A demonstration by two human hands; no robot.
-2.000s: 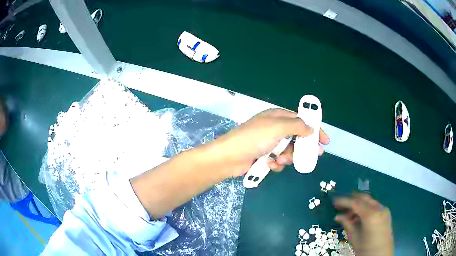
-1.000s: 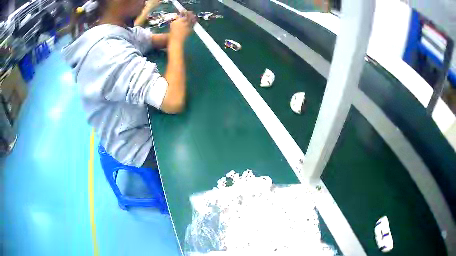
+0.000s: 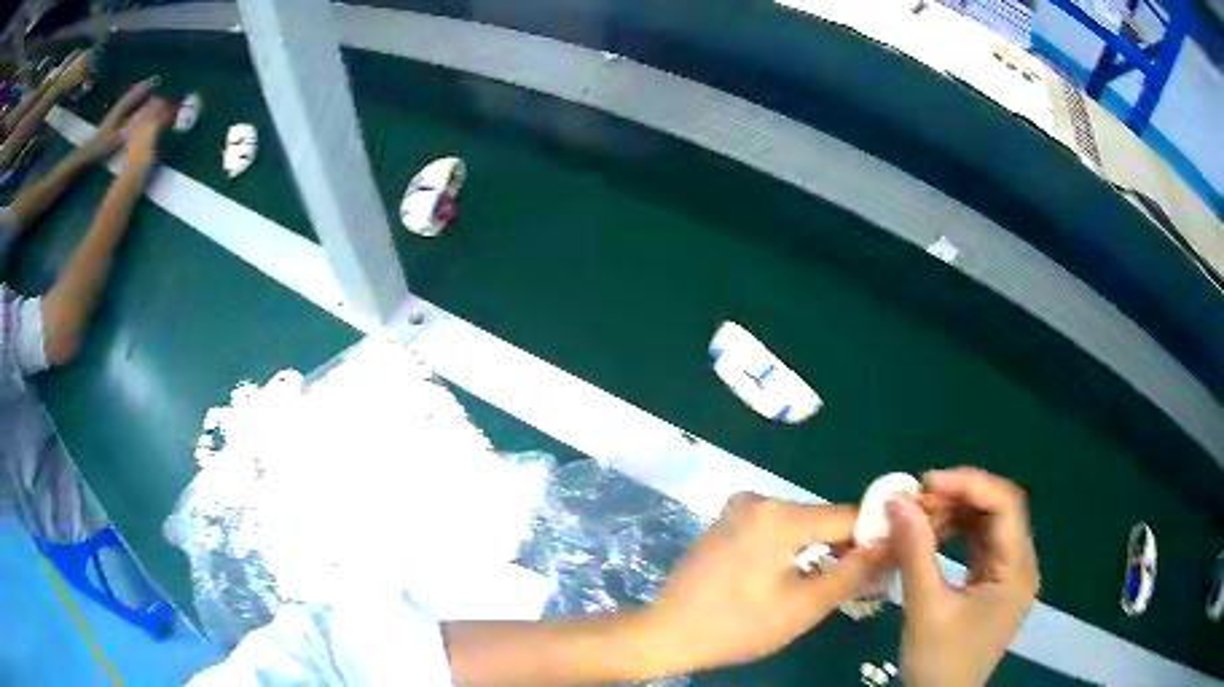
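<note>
My left hand (image 3: 758, 577) reaches in from the lower left and holds a white rounded cover (image 3: 883, 510), seen foreshortened. Another white piece (image 3: 813, 556) shows between its fingers. My right hand (image 3: 973, 570) is at the cover's right side, thumb and fingers gripping its edge. Whether a small insert is between the right fingertips cannot be told. Small white inserts (image 3: 879, 671) lie on the green bench below the hands. A large overexposed heap of white parts (image 3: 363, 470) lies on a clear plastic bag (image 3: 604, 517) to the left.
A pale rail (image 3: 564, 409) separates the bench from the green belt, which carries spaced white shells, one (image 3: 762, 373) beyond my hands. A thick upright (image 3: 322, 161) stands behind the heap. A neighbouring worker's arms (image 3: 94, 255) are at the left, above a blue stool (image 3: 108, 584).
The view swung left to the neighbouring worker, then back. My hands, apart two seconds ago and out of view one second ago, are now together at the cover.
</note>
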